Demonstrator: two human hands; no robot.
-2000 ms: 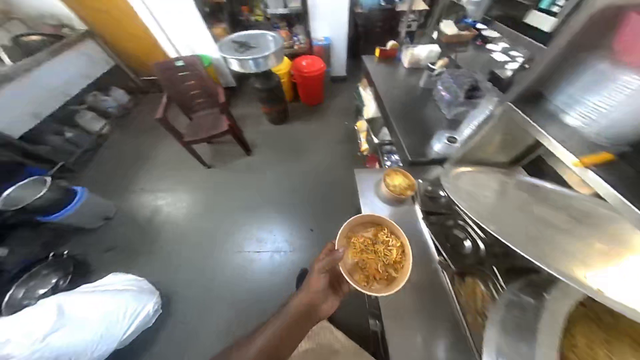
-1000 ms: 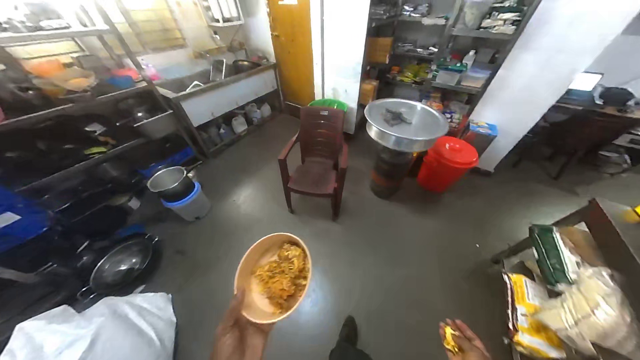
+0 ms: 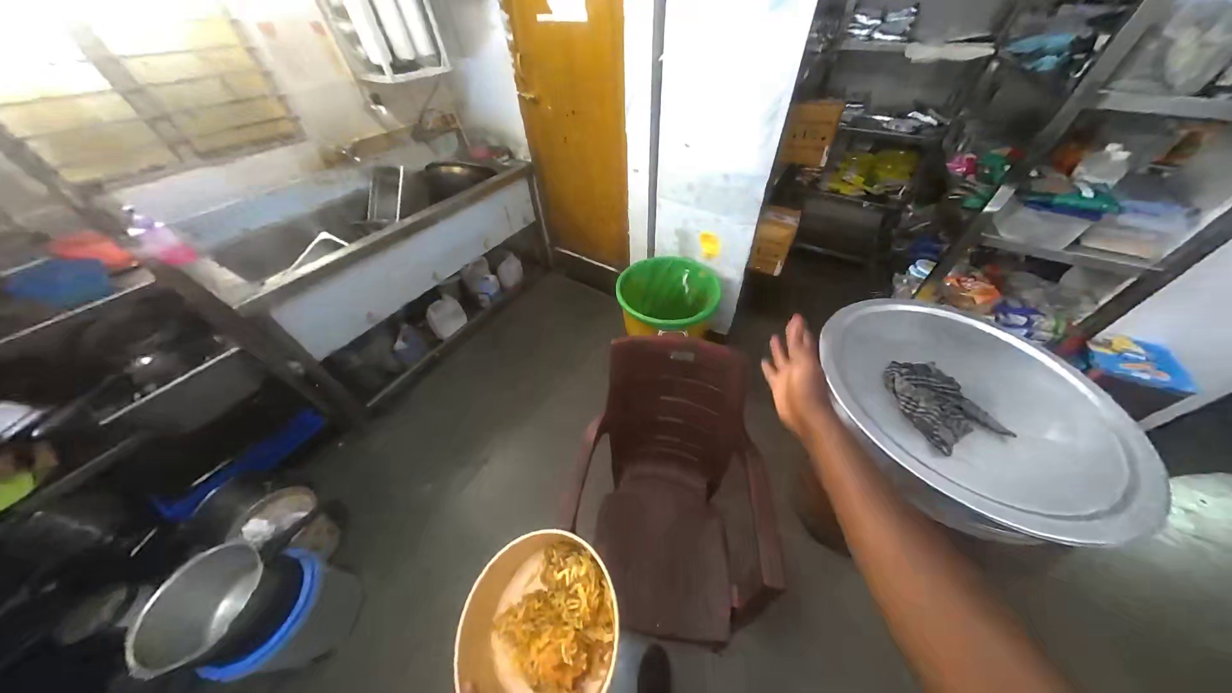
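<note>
A round light-brown bowl (image 3: 483, 616) of yellow-orange noodles (image 3: 558, 621) is tilted at the bottom middle. Only a fingertip of my left hand (image 3: 468, 687) shows at its lower left rim; the rest is out of frame. My right arm reaches forward, its hand (image 3: 795, 377) empty with the fingers spread, just left of a wide metal lid or tray (image 3: 1049, 452) that bears a dark striped cloth (image 3: 934, 399). Beyond the hand stands a yellow bin with a green rim and liner (image 3: 671, 294). A small yellow thing (image 3: 709, 244) appears against the white pillar above it; whether it is airborne, I cannot tell.
A maroon plastic chair (image 3: 674, 481) stands ahead, before the bin. A sink counter (image 3: 404, 245) runs along the left wall. Pots and a blue-rimmed bucket (image 3: 306, 616) are at lower left. Shelves (image 3: 1068, 255) stand at the right, a yellow door (image 3: 577, 135) at the back.
My right hand, which held something yellow a second ago, is now raised and empty. The green-rimmed bin and chair are nearer. The view has swung left since the first frame.
</note>
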